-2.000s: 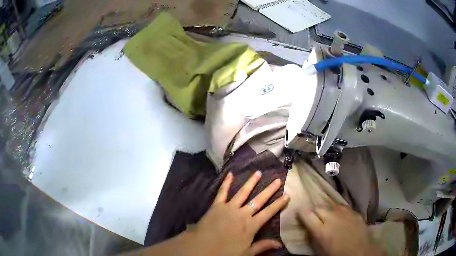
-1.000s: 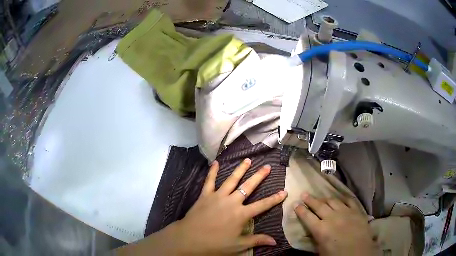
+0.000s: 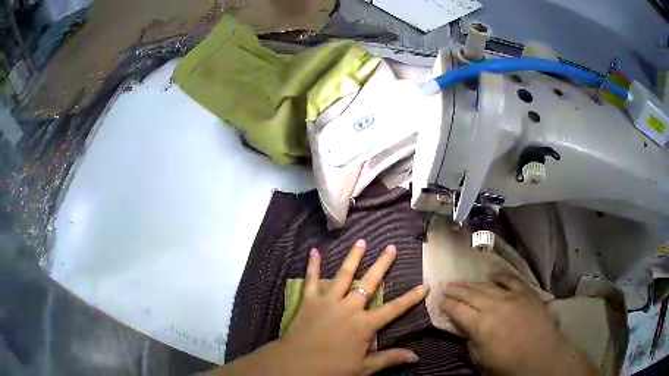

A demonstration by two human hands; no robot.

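A dark brown-maroon panel [image 3: 268,275] lies on the table and meets a beige panel [image 3: 458,253] along a seam that runs up to the needle area of the sewing machine [image 3: 528,139]. A green patch [image 3: 292,297] shows on the dark panel, partly under my left hand. My left hand [image 3: 341,319] lies flat on the dark panel with fingers spread. My right hand [image 3: 499,319] rests on the beige panel, fingertips bent beside the seam; whether it pinches cloth is unclear. An olive-green panel [image 3: 257,95] lies beyond, joined to bunched cloth. The needle is hidden.
A white table [image 3: 147,220] curves around the left. Clear plastic wrap and brown cardboard [image 3: 125,48] lie at the far left. An open notebook [image 3: 433,9] is at the top. A blue tube [image 3: 528,66] runs over the machine head. Taupe cloth lies under the machine arm.
The dark and beige panels have moved up towards the machine, bringing the green patch into view. The olive-green end has shifted slightly. Both hands stay on the cloth.
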